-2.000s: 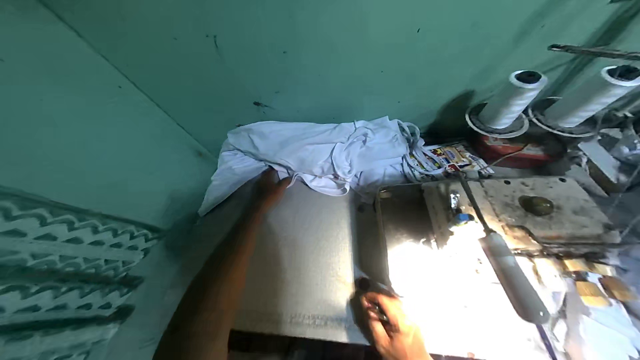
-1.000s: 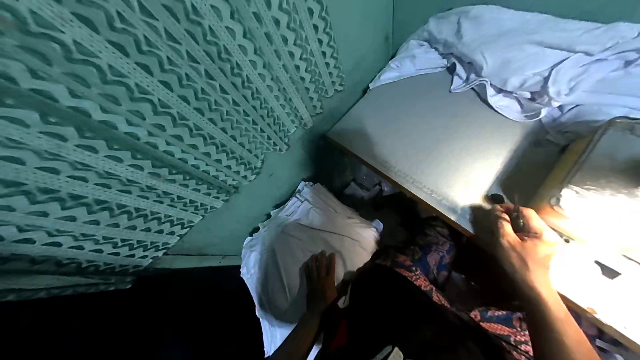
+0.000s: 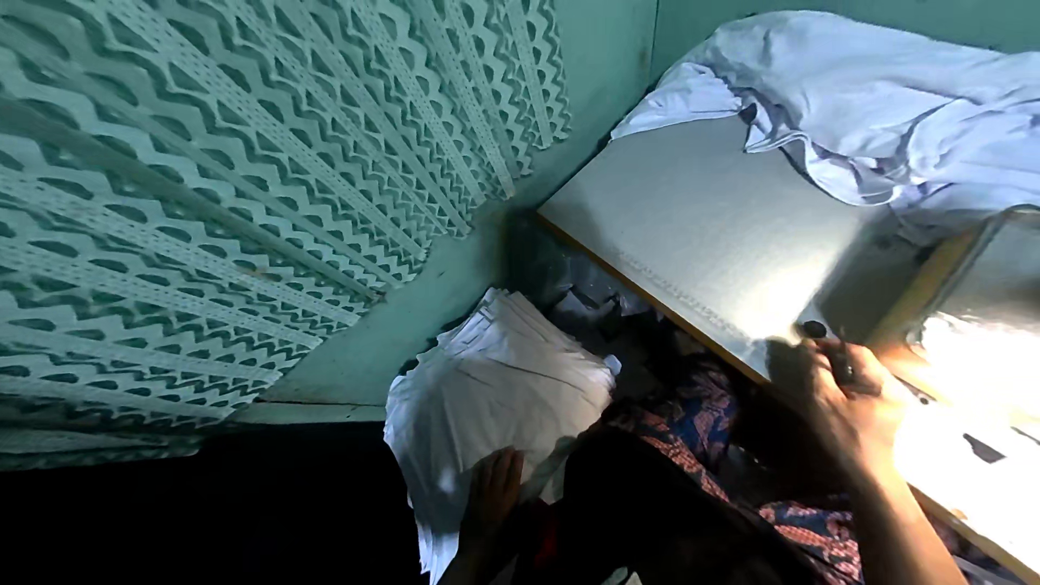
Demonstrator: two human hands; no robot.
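My left hand [image 3: 494, 487] lies with its fingers on a stack of white cut fabric pieces [image 3: 504, 382], low beside the table. Over the table's front edge, my right hand [image 3: 861, 390] is curled around a small dark tool, perhaps thread snips; its exact kind is hard to tell. White fabric [image 3: 845, 89] with loose edges lies heaped along the back of the grey tabletop [image 3: 699, 203]. Part of the sewing machine bed [image 3: 999, 276] shows at the right, where bright light washes out detail.
A green wall with lace-like openwork strips [image 3: 268, 187] fills the left. The table's wooden edge [image 3: 666, 313] runs diagonally towards the lower right. Patterned cloth [image 3: 699, 414] and scraps lie beneath it, near my dark-clothed lap.
My left hand has left the white fabric on the tabletop and come down onto the stack beside the table. My right hand stays near the table's front edge. The view has swung left and down.
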